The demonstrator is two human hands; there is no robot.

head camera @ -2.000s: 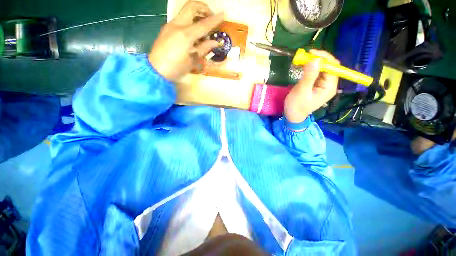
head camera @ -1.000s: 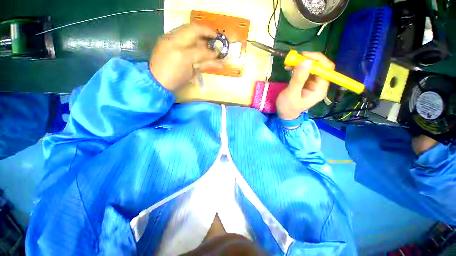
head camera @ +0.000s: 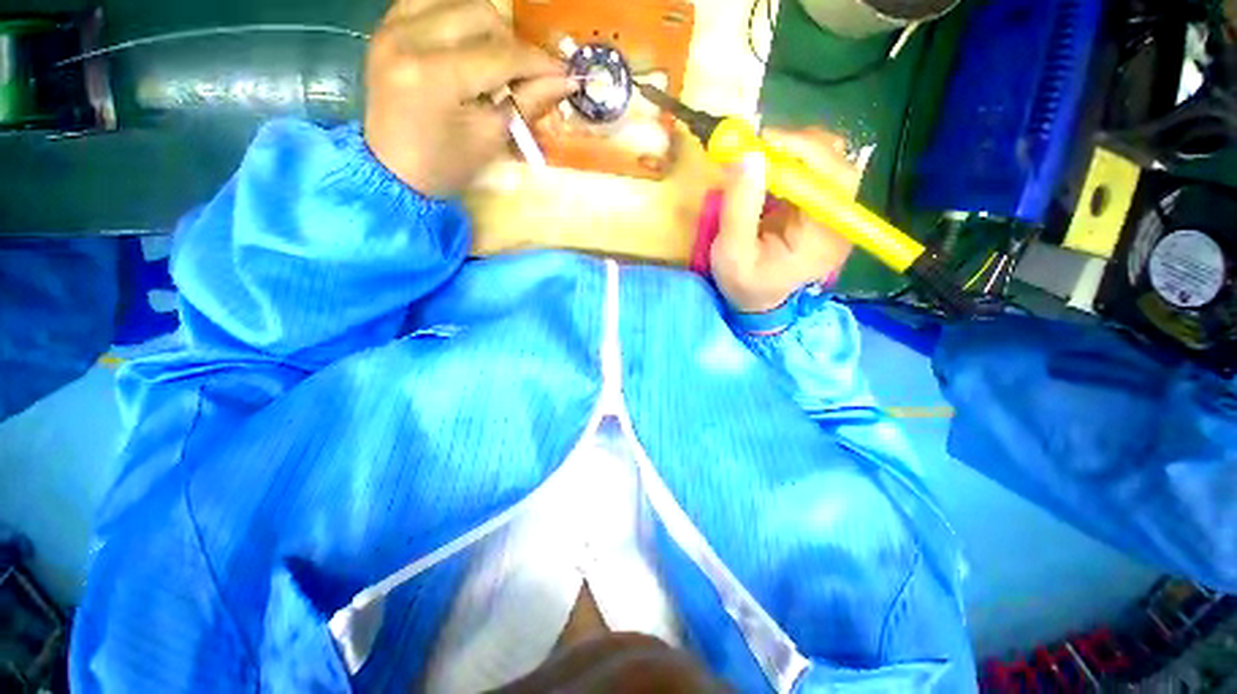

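The round workpiece, a dark ring with a pale centre, sits on the orange-brown fixture plate. My right hand holds the soldering iron by its yellow handle; the iron's dark tip is at the workpiece's right edge. My left hand is at the workpiece's left side, fingertips close to it. A thin pale strip shows below its fingers; whether the hand grips it is unclear. The fixture lies on the cream base board.
Solder wire runs from the spool at far left toward my left hand. A blue ribbed box, yellow sponge stand and black fan are at right. A tin is at the top edge. Pink block is partly covered.
The soldering iron has moved left until its tip reaches the workpiece. My left hand's fingers have shifted beside the workpiece. The bench sits higher in the view, cutting off the fixture's top.
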